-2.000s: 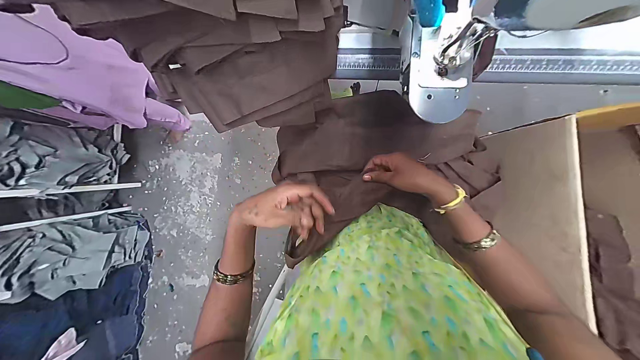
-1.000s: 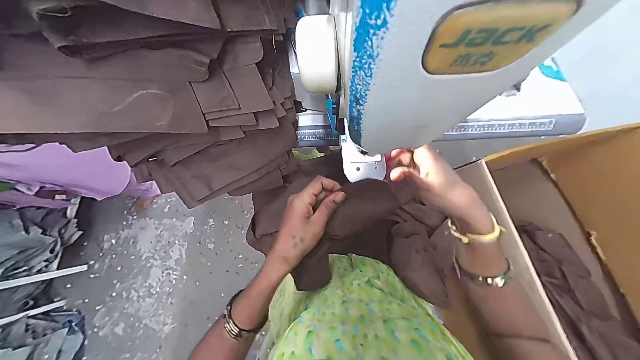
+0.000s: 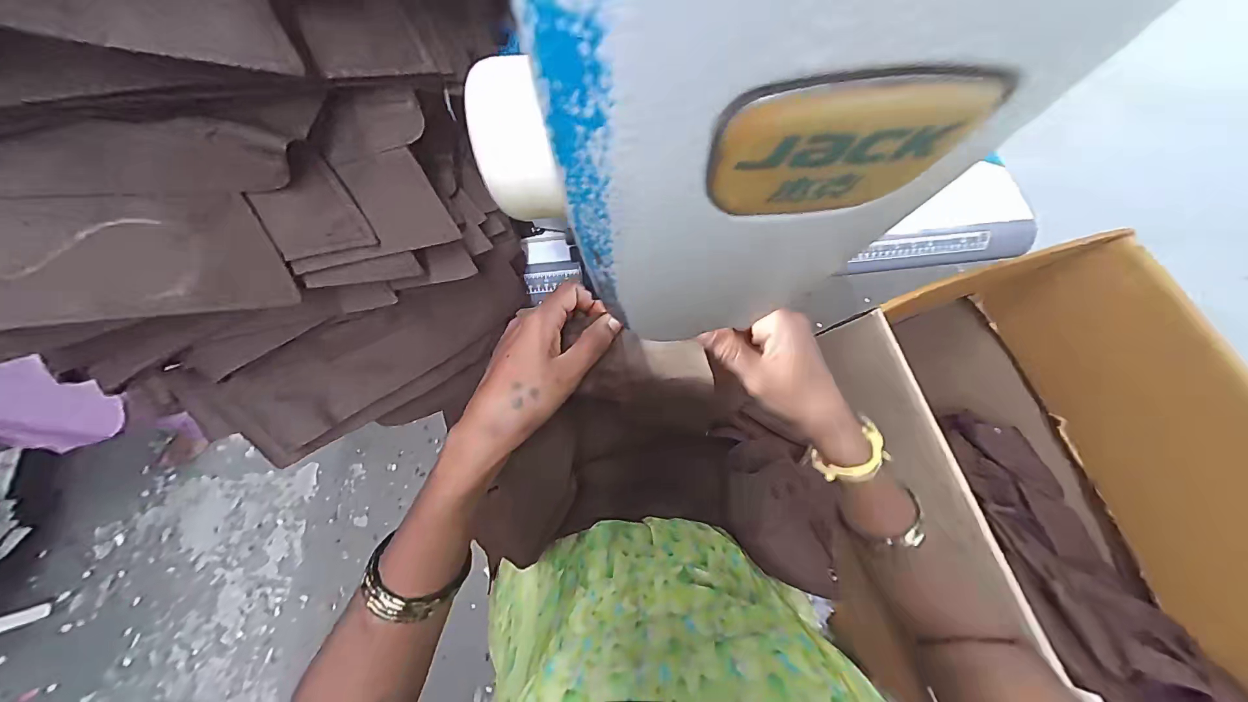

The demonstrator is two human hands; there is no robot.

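A white and blue Jack sewing machine head fills the upper middle of the head view and hides its needle area. Just below its left edge, my left hand pinches dark brown fabric between thumb and fingertips. On the other side of the machine head's lower end, my right hand has its fingers curled on the same fabric. The cloth hangs from both hands onto my lap, over a green patterned garment. My right fingertips are partly hidden.
Stacked brown fabric pieces lie at the upper left, beside the machine. A cardboard box with brown cloth in it stands at the right. Lilac fabric is at the left edge, above a grey floor with scattered scraps.
The view has moved much closer to the machine. Two seconds ago my left hand was loosely open over the lap; now both hands hold the cloth up at the machine head.
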